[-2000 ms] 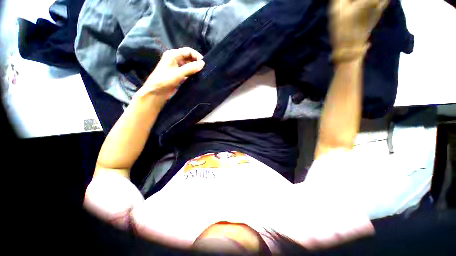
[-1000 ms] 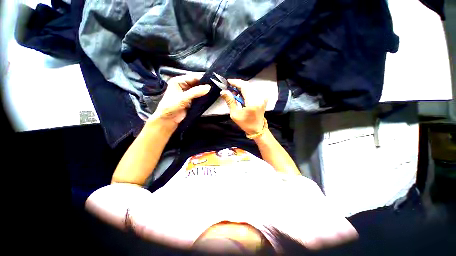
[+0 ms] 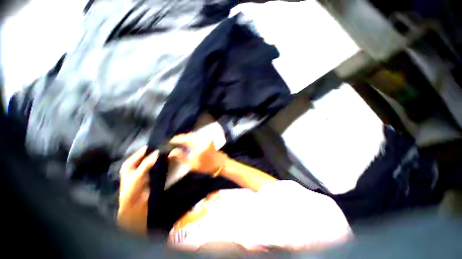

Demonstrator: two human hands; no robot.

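Note:
The dark denim garment (image 3: 218, 71) lies on the table, with its pale grey inside (image 3: 131, 60) turned up at the left. My left hand (image 3: 136, 179) pinches the dark edge strip near the lap. My right hand (image 3: 200, 154) is just right of it, fingers bent close to the same strip. A small dark shape between its fingers fits the thread snips, but blur hides the blades and whether they touch the cloth. The whole view is motion-blurred.
The white table (image 3: 314, 45) shows beyond the garment. A white surface or box (image 3: 337, 139) is at the right, with dark cloth (image 3: 400, 172) beside it. Blurred frames or shelving stand at the far right.
The view has swung and tilted, showing more of the right side. My right hand came in from the upper right to the strip, holding snips a second ago, and both hands remain close together.

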